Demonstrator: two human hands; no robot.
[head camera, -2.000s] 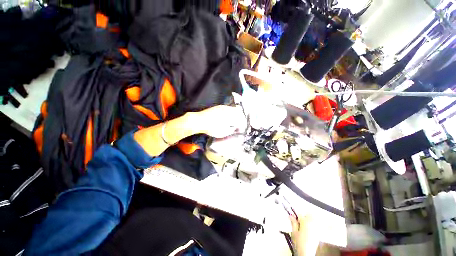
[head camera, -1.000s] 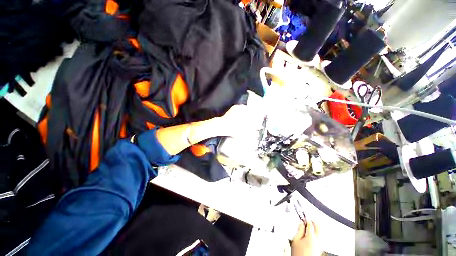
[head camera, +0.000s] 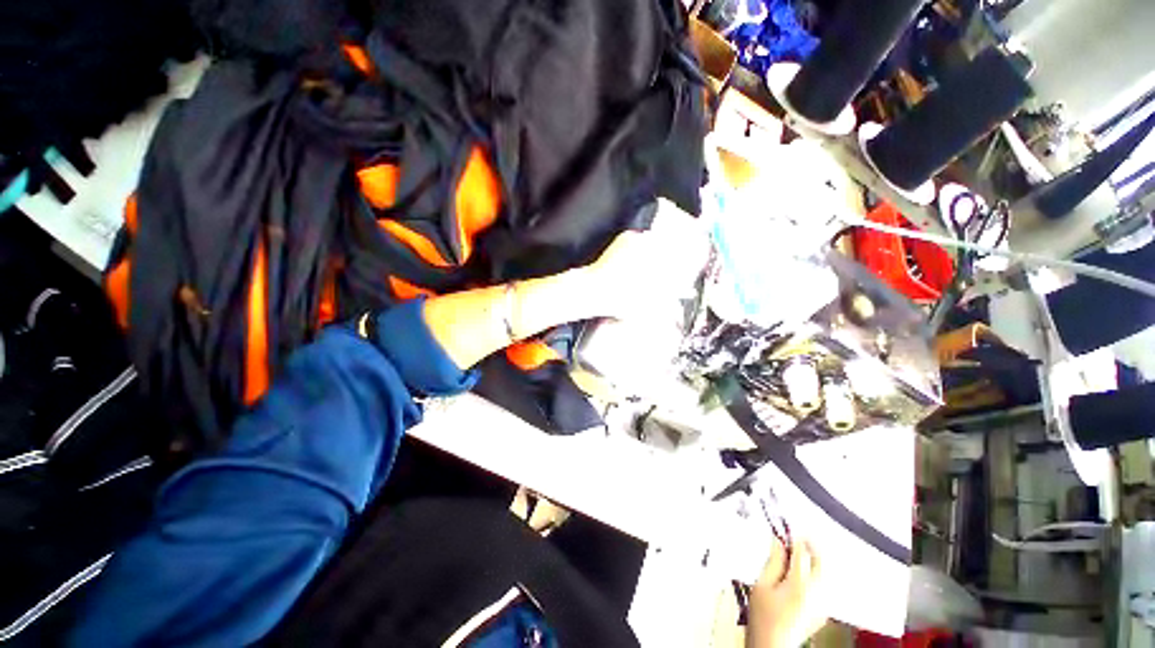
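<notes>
The squat metal sewing machine (head camera: 874, 336) stands on the white table, its round knobs showing and its left part washed out by glare. My left hand (head camera: 640, 272) is at the machine's left side, beside the dark cloth; its fingers are lost in the glare, so its hold cannot be told. A flat black strip (head camera: 830, 491) trails from the machine over the table. My right hand (head camera: 785, 595) is low in the view, partly washed out, closed on small thread snips (head camera: 776, 517) whose thin blades point toward the machine. Small black scraps (head camera: 737, 475) lie by the strip.
Dark garment pieces with orange panels (head camera: 431, 203) are heaped left of the machine. Striped black garments (head camera: 63, 418) lie at far left. Thread cones (head camera: 950, 120), a red object (head camera: 902, 253) and large shears (head camera: 973, 241) are behind the machine. A pale rod (head camera: 1013, 257) crosses there.
The view has shifted, so the machine, cones and cloth appear farther right and partly higher. My left hand remains beside the machine. My right hand and the snips show more clearly than two seconds ago.
</notes>
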